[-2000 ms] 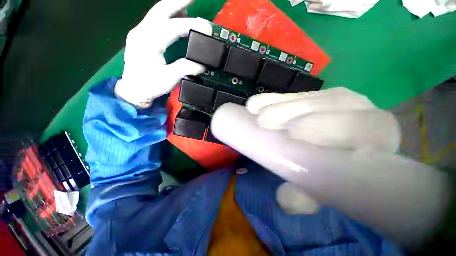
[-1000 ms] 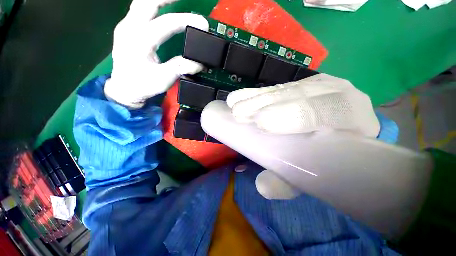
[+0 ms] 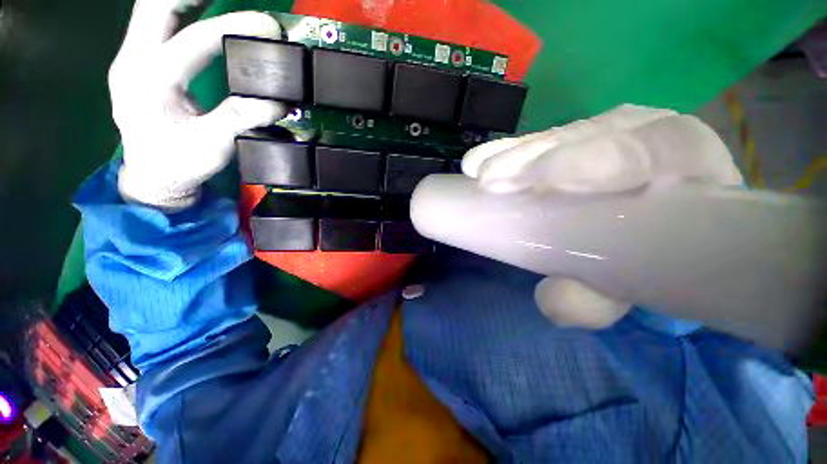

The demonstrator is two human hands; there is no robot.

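A green circuit board [image 3: 358, 121] with three rows of glossy black blocks [image 3: 350, 82] lies over an orange-red foam pad [image 3: 340, 270]. My left hand [image 3: 186, 100], in a white glove, grips the board's left end between thumb and fingers. My right hand [image 3: 617, 149], also gloved, is closed around a thick white translucent glue syringe [image 3: 598, 231], fingers above and thumb below. The syringe's narrow end points left over the lower right part of the board and hides some blocks. Its needle tip is not visible, and its rear end is blurred.
A green mat [image 3: 635, 50] lies under the pad. At the lower left are a clear tray with orange-red pieces [image 3: 68, 362], a small white paper slip [image 3: 118, 405] and another board with black blocks [image 3: 95, 335]. A grey floor with yellow lines shows at the right.
The board and my left hand have shifted left and slightly up in view, and the board looks more level. The syringe and my right hand now sit further right and look more level.
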